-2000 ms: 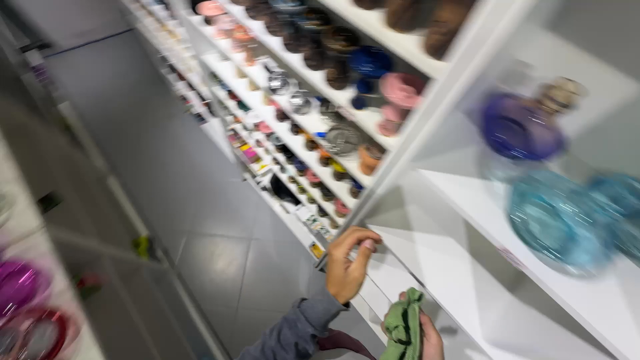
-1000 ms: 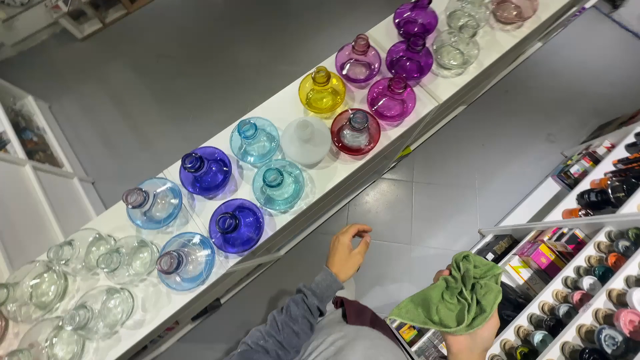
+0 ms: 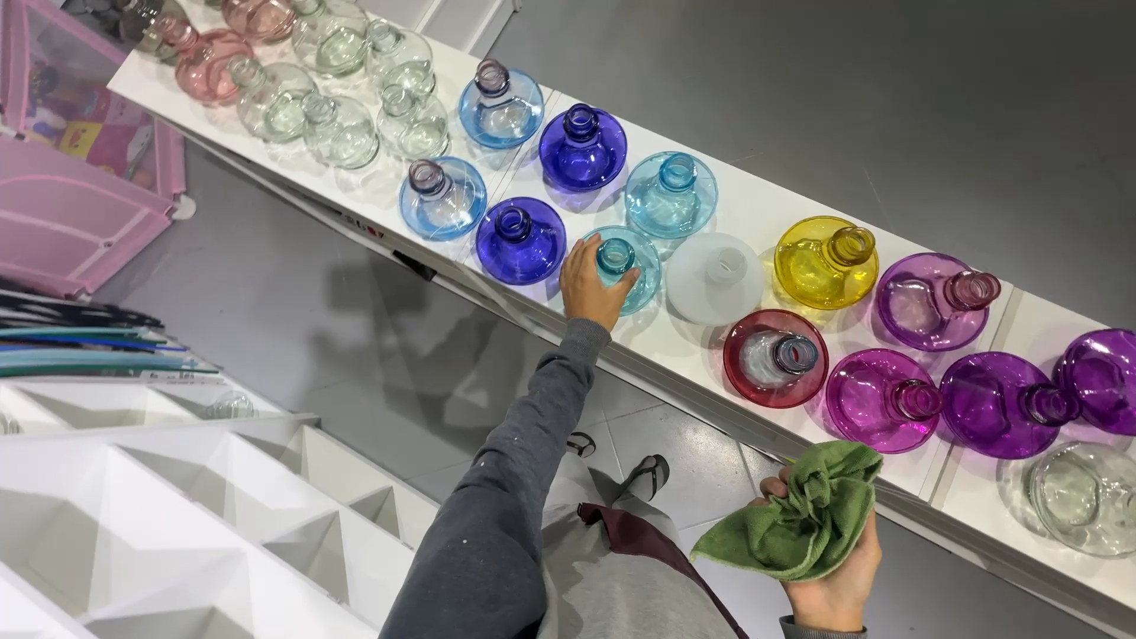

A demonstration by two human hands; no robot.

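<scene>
My left hand (image 3: 596,284) reaches over the white shelf top, its thumb and fingers around the neck of a teal glass bottle (image 3: 641,266). A dark blue glass bottle (image 3: 522,241) is just left of it, a light turquoise one (image 3: 672,195) behind it, and a frosted white one (image 3: 715,280) to its right. Below the shelf's front edge, my right hand (image 3: 839,572) holds a crumpled green cloth (image 3: 803,519). A red-rimmed glass bottle (image 3: 775,358) and a magenta one (image 3: 882,399) are the bottles nearest the cloth.
Clear glass bottles (image 3: 340,131) crowd the left part of the long white shelf top (image 3: 754,177); yellow (image 3: 825,264) and purple (image 3: 998,404) ones are to the right. A white compartment unit (image 3: 213,497) is at the lower left, with a pink mesh container (image 3: 80,209) above it.
My left hand, off the shelf top one second ago, is now at the teal bottle's neck. The green cloth has stayed in my right hand. The view has swung round to the bottles.
</scene>
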